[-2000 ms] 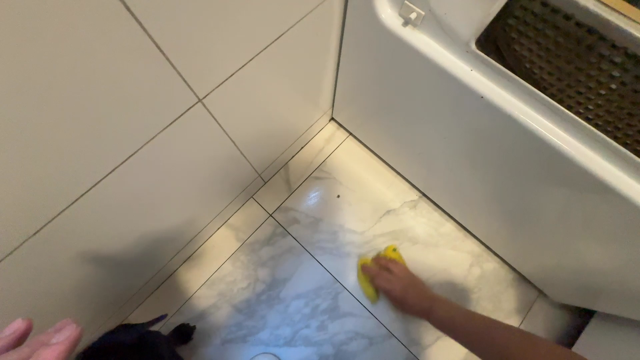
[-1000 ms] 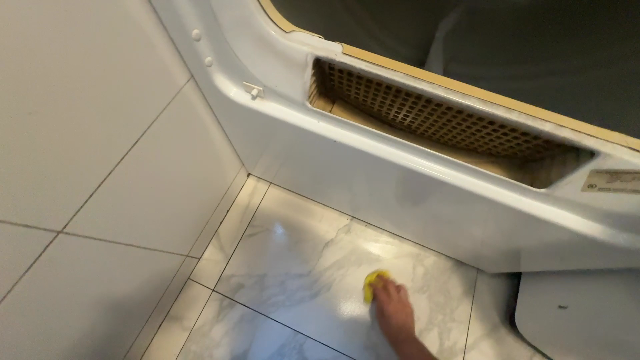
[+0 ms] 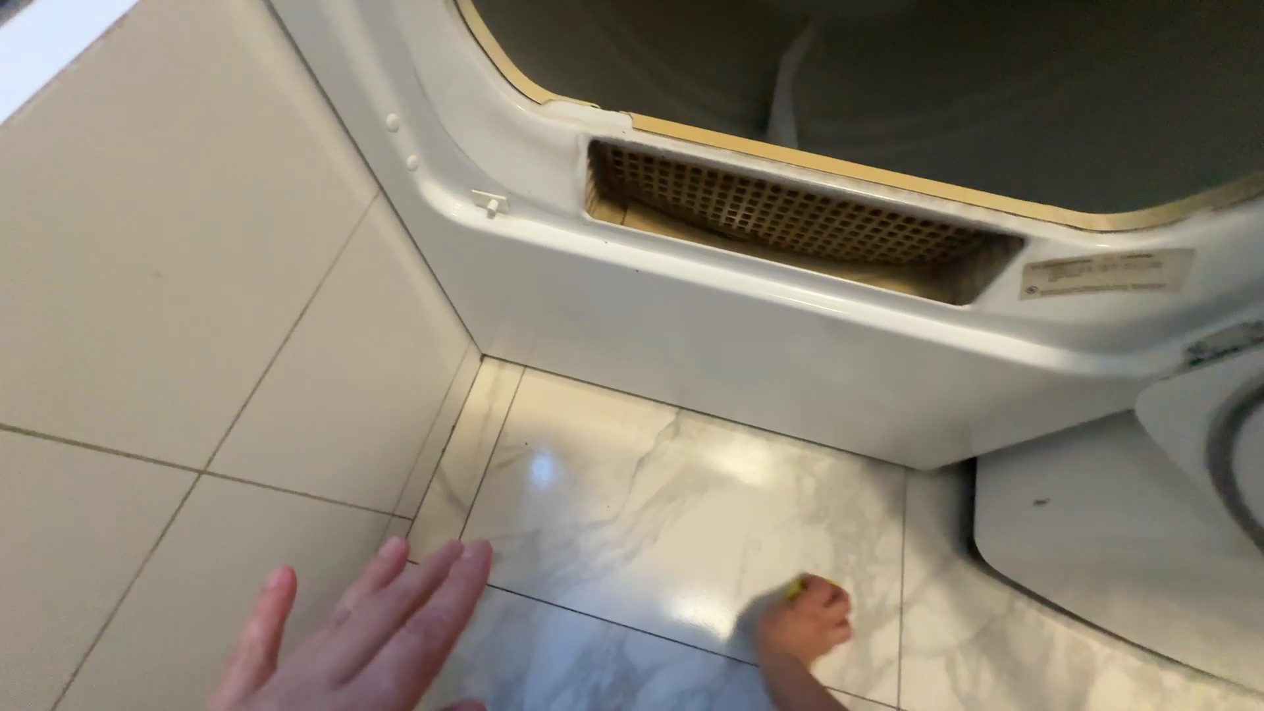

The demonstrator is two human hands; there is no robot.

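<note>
My right hand (image 3: pixel 805 622) is closed around a yellow cloth or sponge (image 3: pixel 798 590), low over the marble-patterned floor tiles (image 3: pixel 632 513); only a small yellow edge shows past the fingers. At the lower left, my left hand (image 3: pixel 365 632) is raised with its fingers apart and nothing in it, in front of the tiled wall and the floor. Whether the yellow thing touches the floor at this moment is hard to tell.
A white clothes dryer (image 3: pixel 691 326) stands across the back, its drum opening uncovered above a perforated lint-filter grille (image 3: pixel 790 212). Its open door (image 3: pixel 1116 533) hangs at the right. A tiled wall (image 3: pixel 197 296) rises on the left.
My left hand, out of view one second ago, has come in at the lower left. The view has swung toward the dryer since the first frame. The dark animal at the lower left then is out of view.
</note>
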